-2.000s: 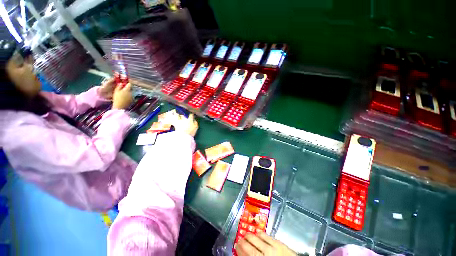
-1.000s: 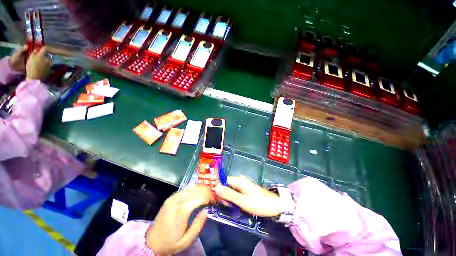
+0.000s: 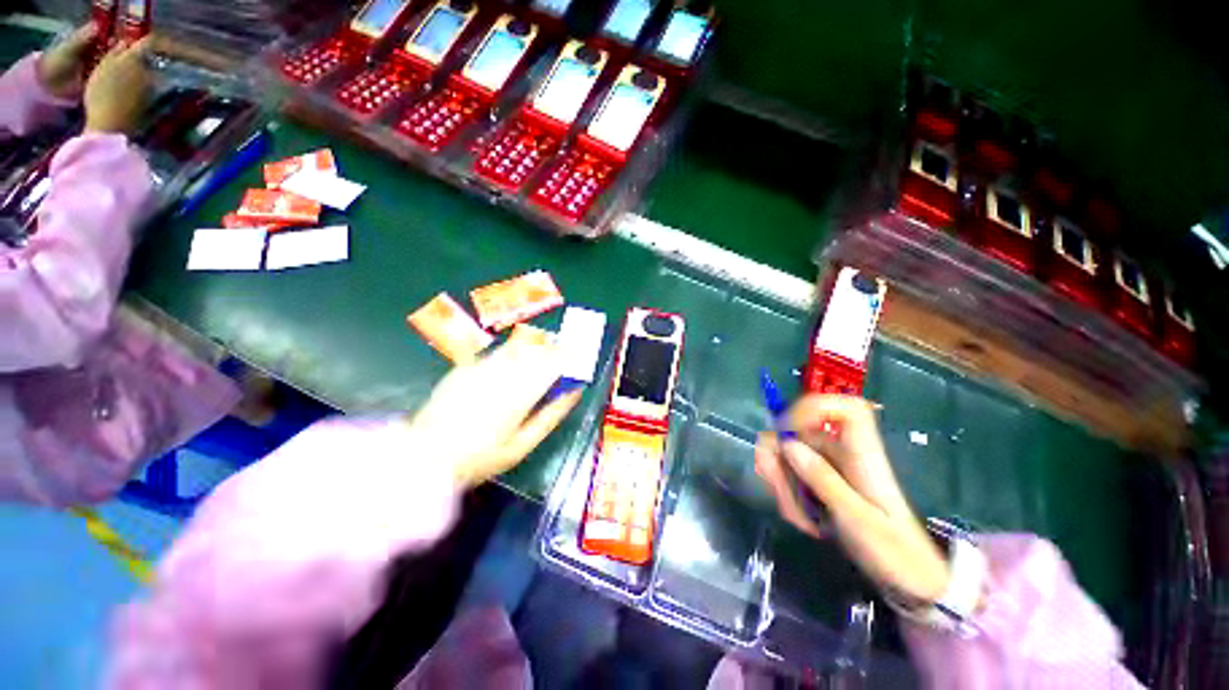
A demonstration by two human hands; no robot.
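An open red flip phone [image 3: 631,438] with a black screen lies in a pocket at the near left of a clear blister tray [image 3: 712,607]. A second open phone [image 3: 849,317] with a light screen lies at the tray's far side. My right hand [image 3: 842,472] holds a blue pen-like tool [image 3: 774,394] upright between the two phones, partly in front of the second one's keypad. My left hand [image 3: 496,404] is over the loose batteries, left of the near phone, with a short blue piece showing at its fingers. Orange batteries [image 3: 516,299] and a white one [image 3: 581,345] lie there.
A filled tray of open phones [image 3: 472,169] stands at the back left. Stacked trays of phones [image 3: 1004,270] stand at the back right on a brown board. More batteries [image 3: 307,247] and a blue pen [image 3: 224,173] lie left, near a co-worker's hands [image 3: 117,88].
My hands have parted from the near phone's keypad. The left moved to the batteries; the right moved right with the blue tool. The near phone now lies uncovered. The view has shifted.
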